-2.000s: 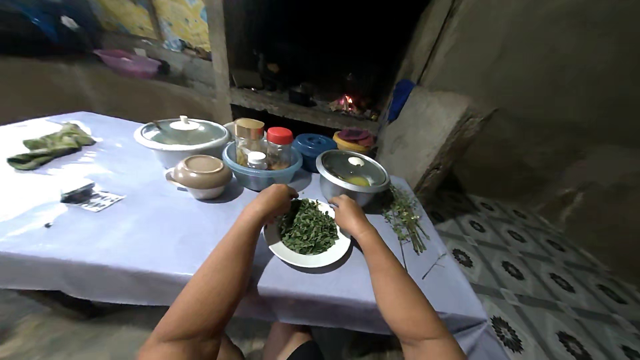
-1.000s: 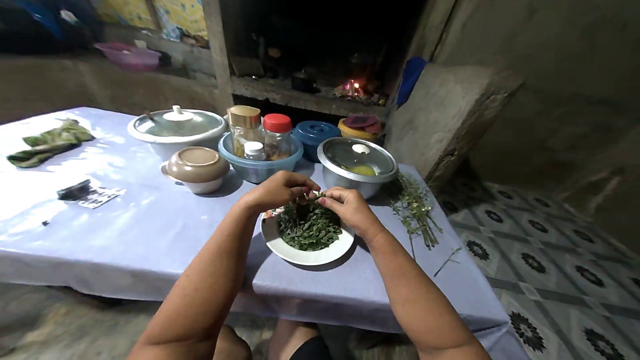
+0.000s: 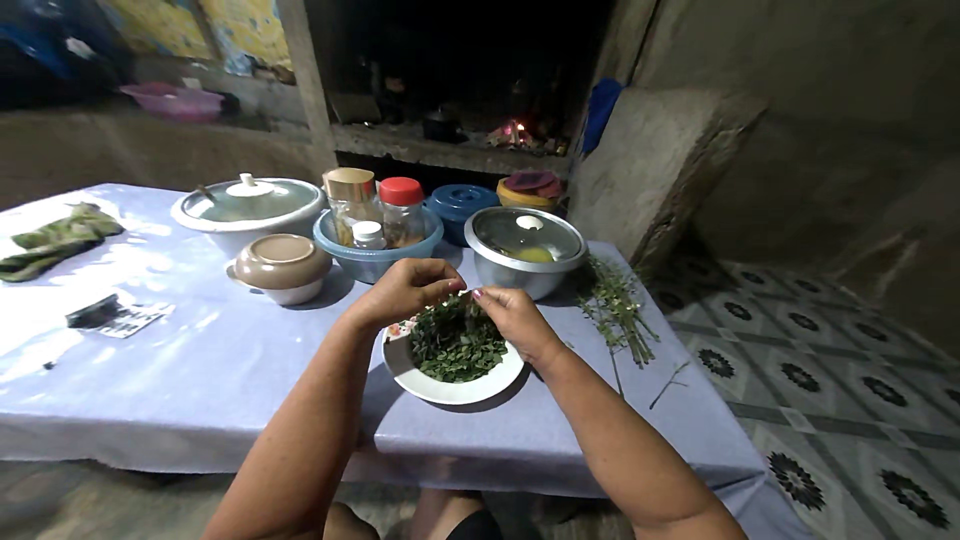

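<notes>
A white plate (image 3: 452,391) with a floral rim stands near the table's front edge, heaped with small green leaves (image 3: 459,351). Over its back left rim is my left hand (image 3: 409,291), thumb and fingertips pinched together. My right hand (image 3: 517,319) is above the right side of the heap, its thumb and index finger also pinched, close to the left fingertips. Whether either hand holds a leaf or a thin stem is too small to tell. Leafy stems (image 3: 616,307) lie right of the plate, with a bare twig (image 3: 667,385) beside them.
Behind the plate stand a lidded metal pot (image 3: 525,274), a blue basin (image 3: 375,259) of jars, a bowl covered by a brown bowl (image 3: 279,262) and a large lidded pot (image 3: 247,217). A green cloth (image 3: 60,240) lies far left. A fire (image 3: 517,131) burns in the hearth beyond.
Two seconds ago both hands were at the plate's back rim; now their fingertips are raised close together over the leaves. Since one second ago the fingertips have drawn slightly apart.
</notes>
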